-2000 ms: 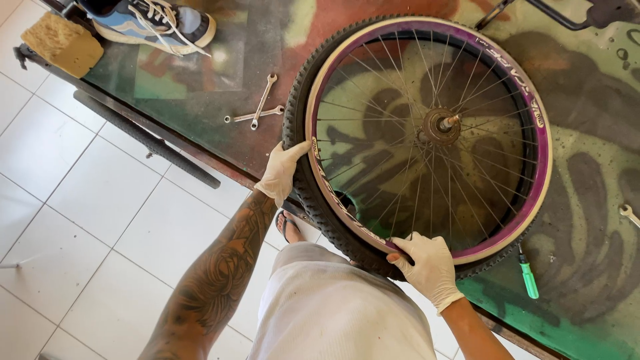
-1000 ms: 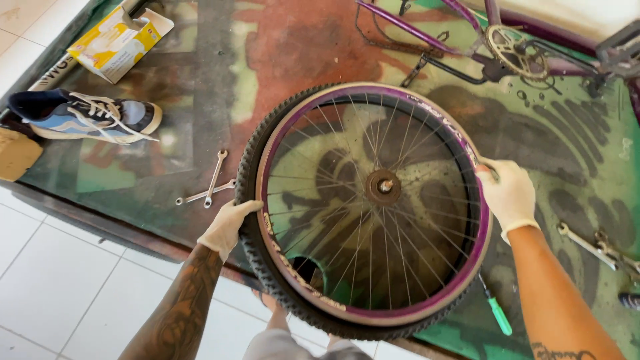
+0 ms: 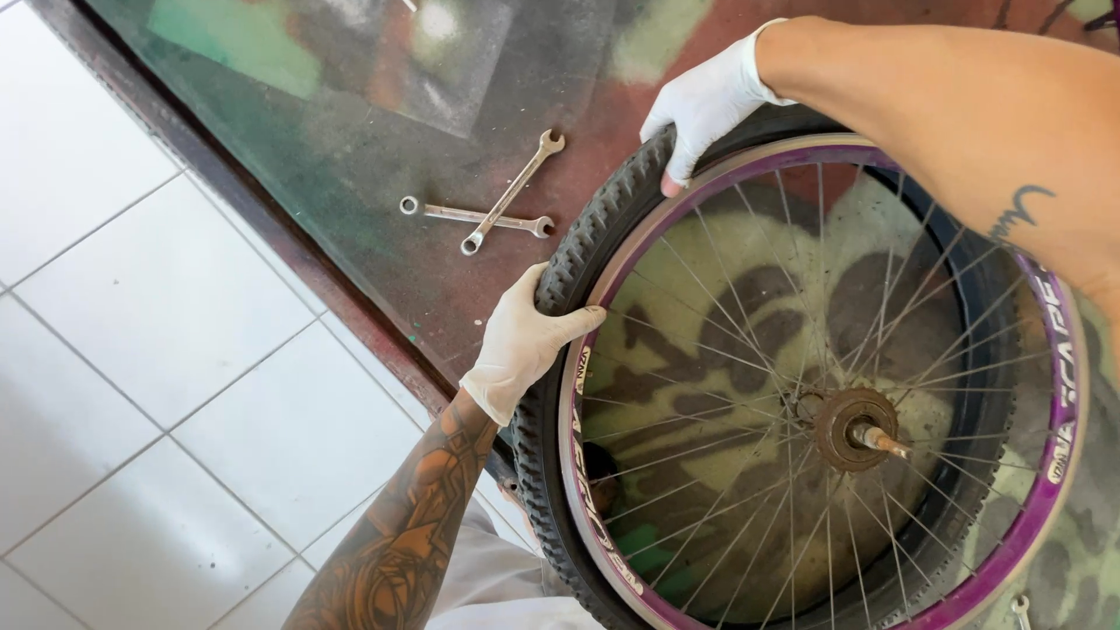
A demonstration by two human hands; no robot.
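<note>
A bicycle wheel with a purple rim [image 3: 1032, 516] and thin spokes lies over the painted tabletop. Its rusty freewheel [image 3: 856, 430] and threaded axle face up. A black knobby tire [image 3: 602, 229] runs around the rim's left side; on the right it lies beneath the rim, with its inner side showing. My left hand [image 3: 529, 346], in a white glove, grips the tire at the left, thumb on the rim edge. My right hand [image 3: 710, 98], also gloved, holds the tire at the upper left, its thumb beside the rim. My right forearm crosses over the wheel's upper right.
Two combination wrenches lie crossed left of the tire, one slanting [image 3: 512, 192] over the other [image 3: 437, 212]. Another wrench end [image 3: 1021, 610] shows at the lower right. The table's edge [image 3: 289, 232] runs diagonally beside the white tiled floor [image 3: 166, 350].
My right hand has moved from the wheel's right side to the tire at the upper left. My left hand stays on the tire's left side. The view has shifted closer.
</note>
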